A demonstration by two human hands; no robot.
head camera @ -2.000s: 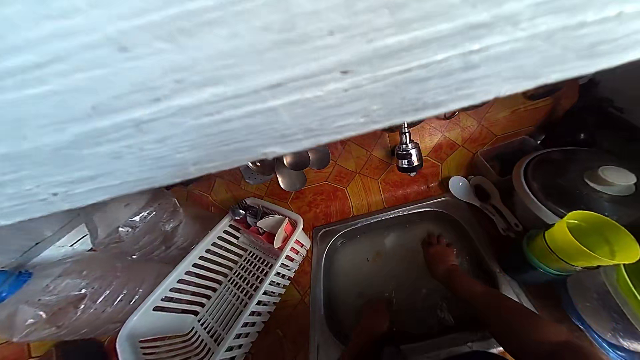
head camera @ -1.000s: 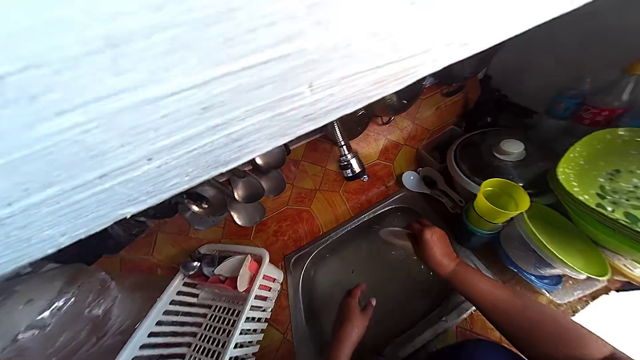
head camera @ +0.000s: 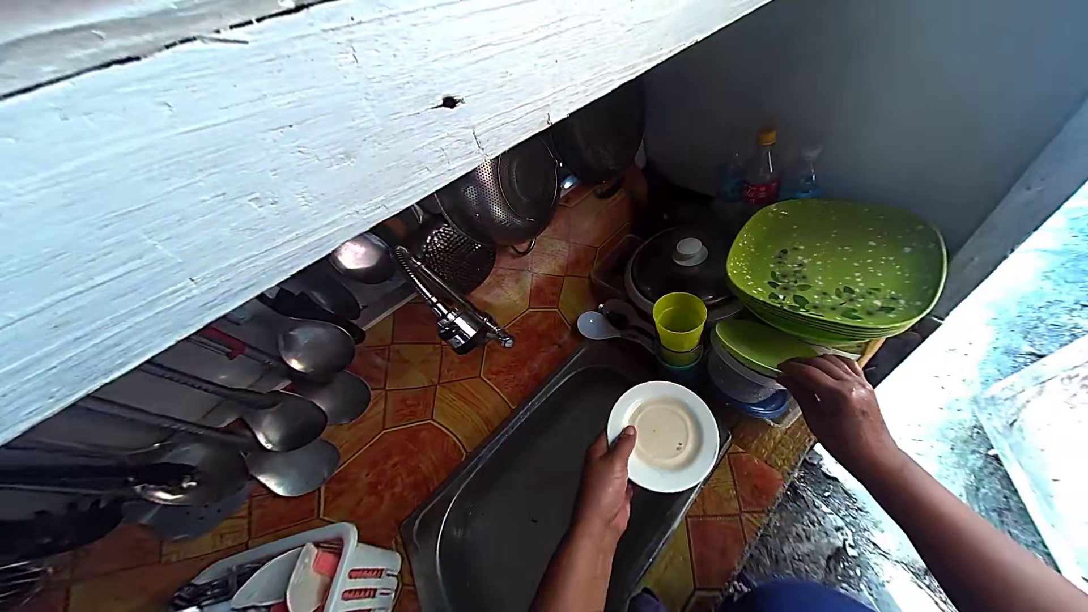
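Note:
My left hand [head camera: 605, 489] holds a small white plate [head camera: 663, 436] by its left rim, thumb on top, over the right side of the metal sink basin [head camera: 501, 518]. My right hand [head camera: 837, 408] has its fingers on the edge of a green plate or lid [head camera: 759, 346], which rests on a clear plastic container [head camera: 739, 374] right of the sink. Whether those fingers grip the edge or only touch it, I cannot tell. Yellow-green cups [head camera: 679, 321] stand stacked beside the container. Larger green patterned plates [head camera: 837, 268] are piled behind my right hand.
A white painted beam [head camera: 340, 153] crosses above. Below it are a flexible faucet [head camera: 459, 327], hanging ladles [head camera: 314, 348] and strainers [head camera: 501, 200]. A white basket [head camera: 370, 565] with utensils sits at the lower left. Behind the cups are a lidded pot [head camera: 663, 263] and a white spoon [head camera: 597, 325].
My left hand has come up out of the basin and now holds the white plate. My right hand has moved from the basin to the green plate or lid. The view has swung to the right.

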